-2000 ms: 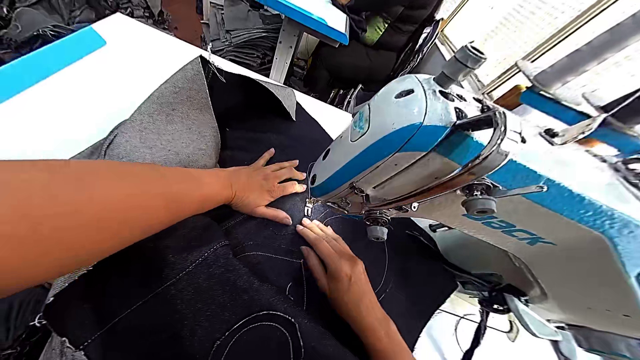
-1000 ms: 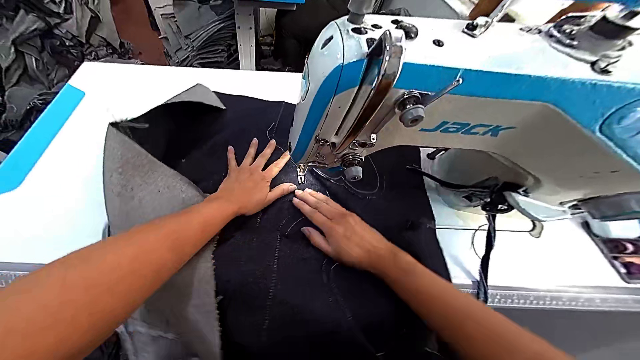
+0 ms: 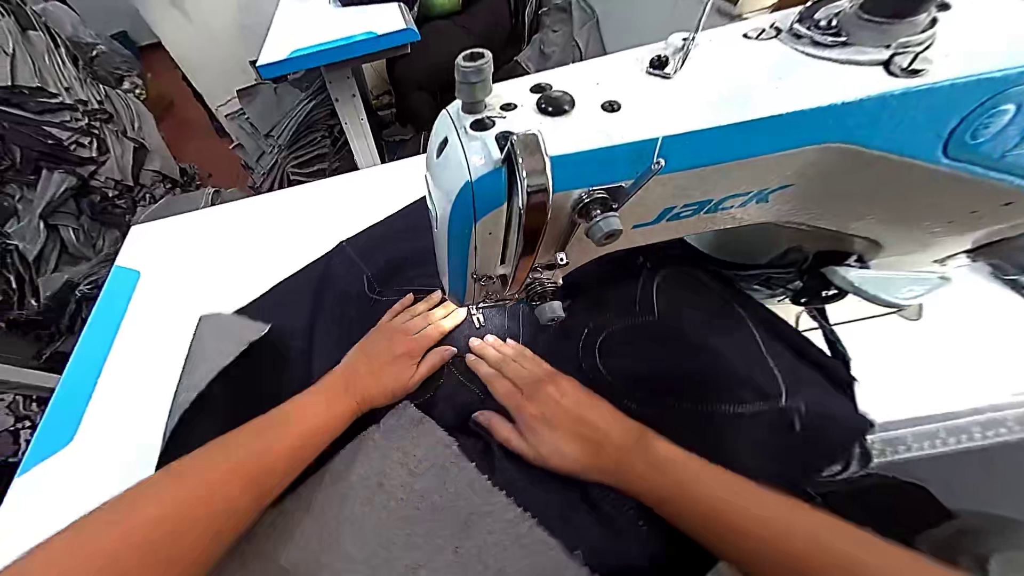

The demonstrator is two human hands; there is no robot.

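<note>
Dark navy fabric (image 3: 704, 352) with pale stitched lines lies under a white and blue Jack sewing machine (image 3: 720, 136). My left hand (image 3: 400, 348) rests flat on it, left of the presser foot (image 3: 478, 316), fingers spread and fingertips close to the foot. Just in front of the foot, my right hand (image 3: 552, 412) presses on the fabric with its fingers nearly together. Neither hand grips anything. A grey fabric underside (image 3: 400, 496) is turned up below my hands, and a smaller grey corner (image 3: 212, 348) shows at the left. The needle tip cannot be made out.
Around the fabric is the white table (image 3: 312, 216), with a blue edge strip (image 3: 96, 352) at left. Piles of grey and dark cloth (image 3: 56, 184) lie beyond it. Another blue-edged table (image 3: 340, 40) stands behind. A ruler strip (image 3: 952, 432) runs along the near right edge.
The fabric has been turned under the foot: the grey underside seen at the left one second ago now lies below my hands, and curved stitching shows at the right. The view has shifted.
</note>
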